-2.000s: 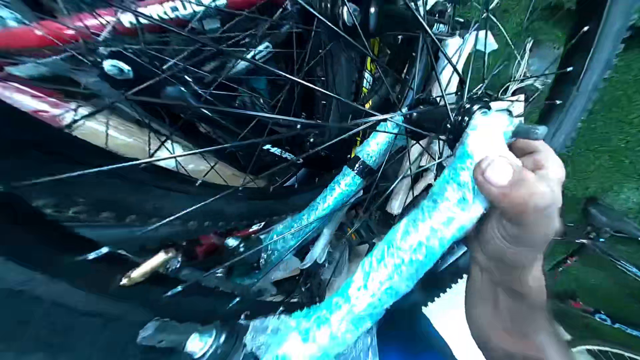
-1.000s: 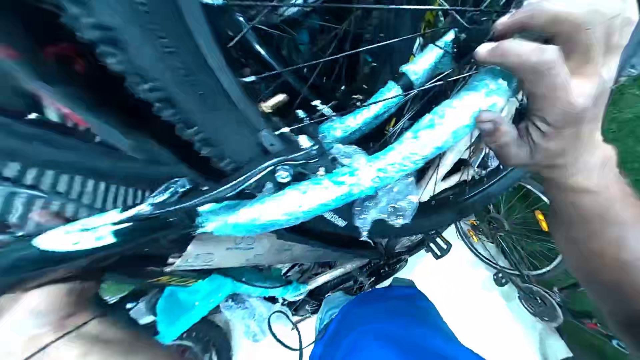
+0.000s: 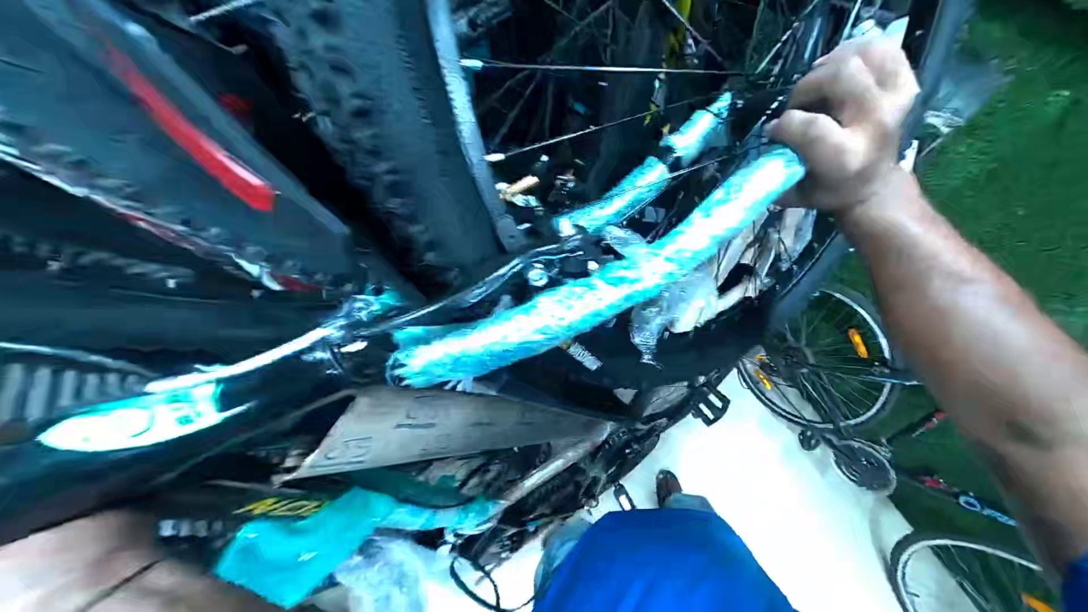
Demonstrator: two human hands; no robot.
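My right hand (image 3: 850, 127) is closed around the upper right end of a bicycle frame part wrapped in light-blue padding (image 3: 595, 297), close to a wheel hub. At the bottom left edge my left hand (image 3: 110, 569) shows blurred and partly cut off; its fingers and whatever they touch cannot be made out. A second, thinner wrapped tube (image 3: 629, 191) runs behind the first one. Left of the tubes stands a knobby bicycle tire (image 3: 374, 110), with a cable (image 3: 484, 285) passing below it.
Below the wrapped part lie a cardboard piece (image 3: 442, 429) bearing writing and a turquoise plastic sheet (image 3: 297, 544). Other bicycles crowd the left. On the right, another bicycle's wheel (image 3: 837, 357) stands by a pale floor (image 3: 731, 493) and green ground (image 3: 1003, 187).
Two seconds ago my right hand held the wrapped part's upper end in a similar way. My left hand has come into view at the lower left. The view has shifted strongly.
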